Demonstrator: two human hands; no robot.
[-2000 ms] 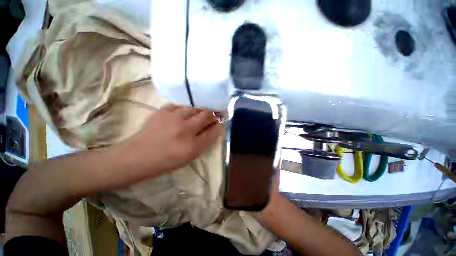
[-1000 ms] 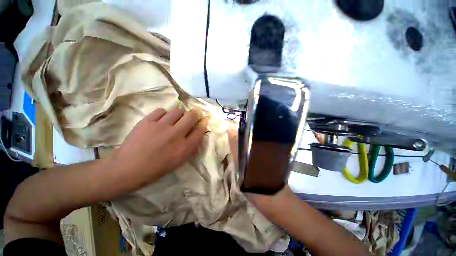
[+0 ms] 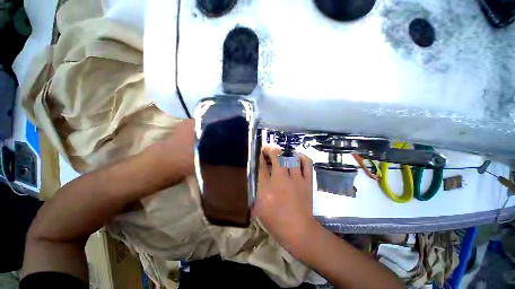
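Note:
Tan cloth [image 3: 101,107] lies crumpled left of the white sewing machine head [image 3: 339,68] and hangs over the table's front edge. My left hand [image 3: 182,141] reaches in over the cloth; its fingers are hidden behind the shiny metal guard [image 3: 226,163]. My right hand [image 3: 287,195] is just right of the guard, back up, its fingers pointing at the small metal parts [image 3: 285,138] under the head. Its fingertips are partly covered by these parts, so any grip is hidden.
Shears with a yellow loop [image 3: 397,175] and a green loop [image 3: 427,178] lie right of my right hand, near a brown patch [image 3: 452,182]. A cardboard box [image 3: 116,262] stands below left. Cloth pieces [image 3: 435,254] are below the table at right.
The view has shifted, so the machine head sits further left. My right hand has come out from behind the guard to its right. My left hand has moved behind the guard.

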